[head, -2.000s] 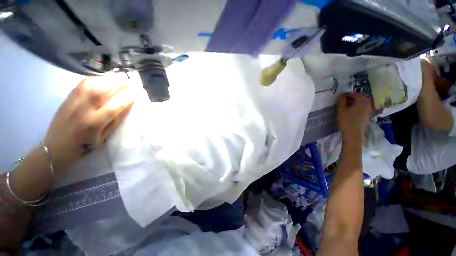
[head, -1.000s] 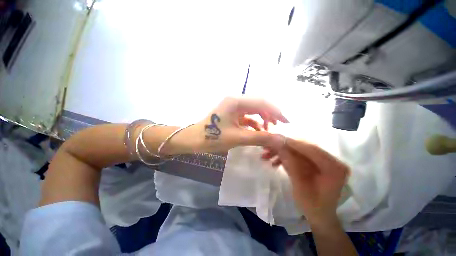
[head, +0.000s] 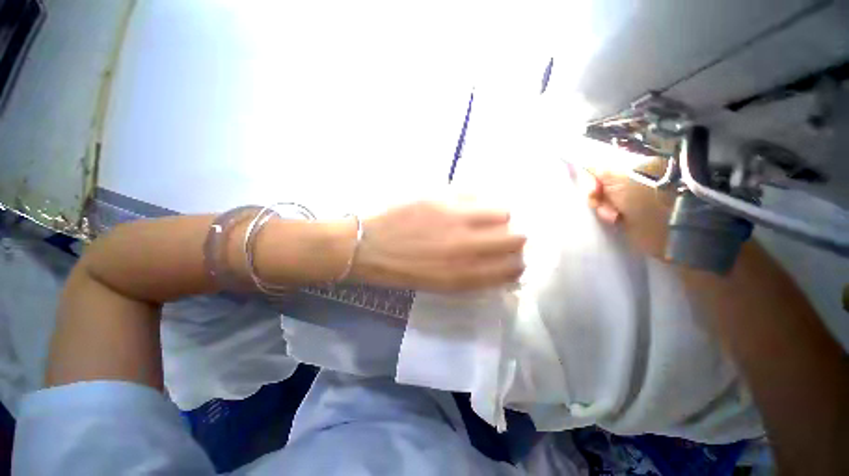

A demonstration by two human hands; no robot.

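Observation:
The white garment [head: 596,325] lies in loose folds over the machine bed and hangs over the table's front edge. My left hand [head: 456,246] lies palm down on its left part, fingers together and pointing right; whether they grip the cloth is hidden. My right hand [head: 624,200] is at the needle area, partly behind the dark grey lamp [head: 709,232]; its fingertips are near the cloth in strong glare, and its grip cannot be told. The presser foot and needle area [head: 652,130] is just above my right hand.
The machine head [head: 726,46] fills the top right. A curved metal rod [head: 745,204] runs in front of the needle area. The edge ruler [head: 358,302] runs along the table front. More white fabric [head: 223,349] hangs below it. The table's left edge is worn.
The view has shifted from further right to the needle area. Since a second ago, my right hand has moved from beside my left hand up to the needle area. My left hand has flattened onto the cloth.

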